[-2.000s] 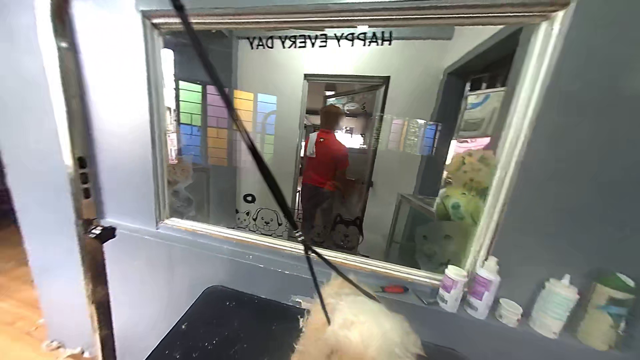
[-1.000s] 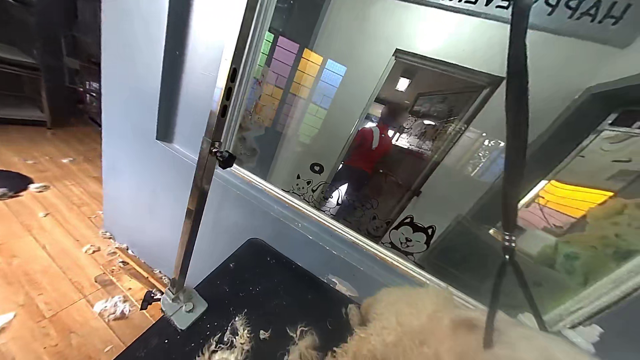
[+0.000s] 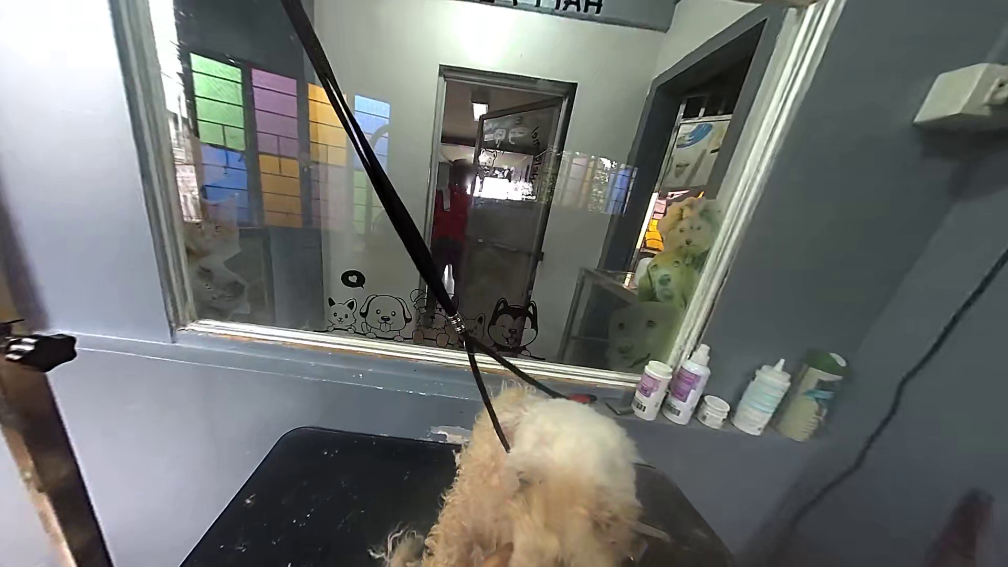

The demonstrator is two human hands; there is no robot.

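A curly, cream and tan dog (image 3: 579, 449) is on a black grooming table (image 3: 354, 480), its head near the bottom middle. The black grooming loop (image 3: 484, 386) hangs from a strap (image 3: 386, 189) and reaches down to the dog's neck. Neither of my hands shows clearly. A small skin-toned patch (image 3: 500, 556) lies against the fur at the bottom edge; whether it is a hand is unclear. At the lower right a blurred reddish-brown shape (image 3: 965, 531) could be part of my right hand, apart from the dog. Loose fur (image 3: 402, 547) lies beside the dog.
A metal post (image 3: 47, 457) with a black knob (image 3: 43, 352) stands at left. Several bottles, among them a white one (image 3: 687, 386), and a small jar (image 3: 713, 412) line the window ledge. A red-handled tool (image 3: 583, 399) lies behind the dog. A person (image 3: 451, 213) in red stands beyond the glass.
The view has swung right and back up since one second ago, bringing the bottles and the whole window into sight. The person in red is now partly hidden at the doorway.
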